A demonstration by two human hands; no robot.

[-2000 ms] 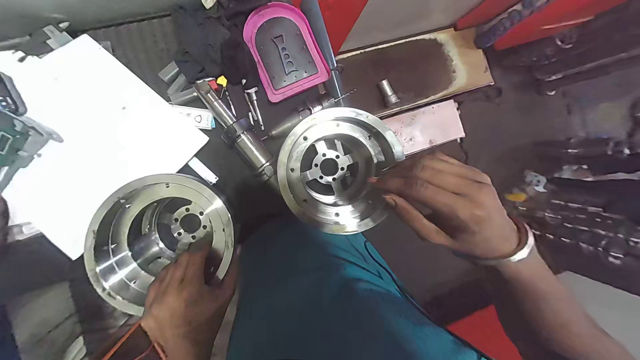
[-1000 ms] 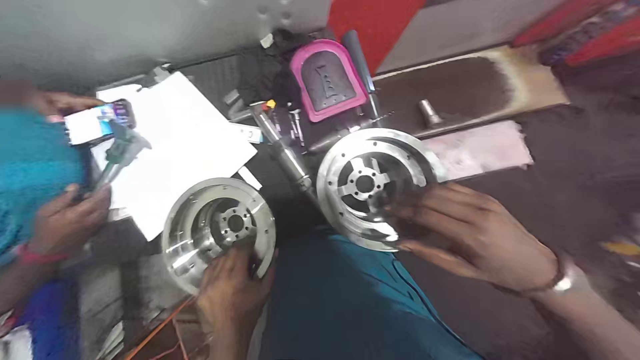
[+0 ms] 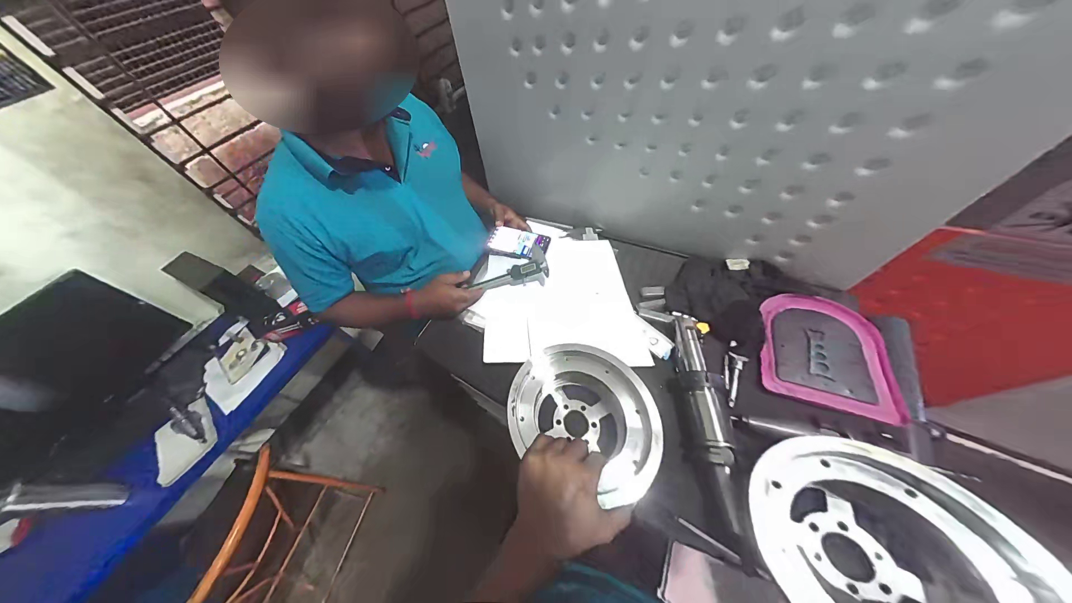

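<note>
My left hand (image 3: 563,494) grips the near rim of a machined metal wheel rim (image 3: 642,402), its fingers curled over the edge near the bolt-hole hub. That rim stands at the table's near edge, partly over white paper sheets. To the right lies a second shiny metal wheel rim (image 3: 775,511) with a spoked hub, cut off by the frame's lower corner. My right hand is not in view. Between the rims lies a steel cylindrical bore gauge or similar tool (image 3: 708,410), beside small metal tools (image 3: 734,377).
A co-worker in a blue shirt (image 3: 377,218) stands across, holding a phone (image 3: 519,243) and a digital caliper (image 3: 528,271). A pink-edged tray (image 3: 775,368) lies at the right, before a dimpled grey panel (image 3: 729,126). An orange chair (image 3: 243,519) and a blue table (image 3: 92,553) are at left.
The view has swung left and up, showing the co-worker and left side. My right hand, earlier at the right-hand rim, is out of view. My left hand remains on the left-hand rim.
</note>
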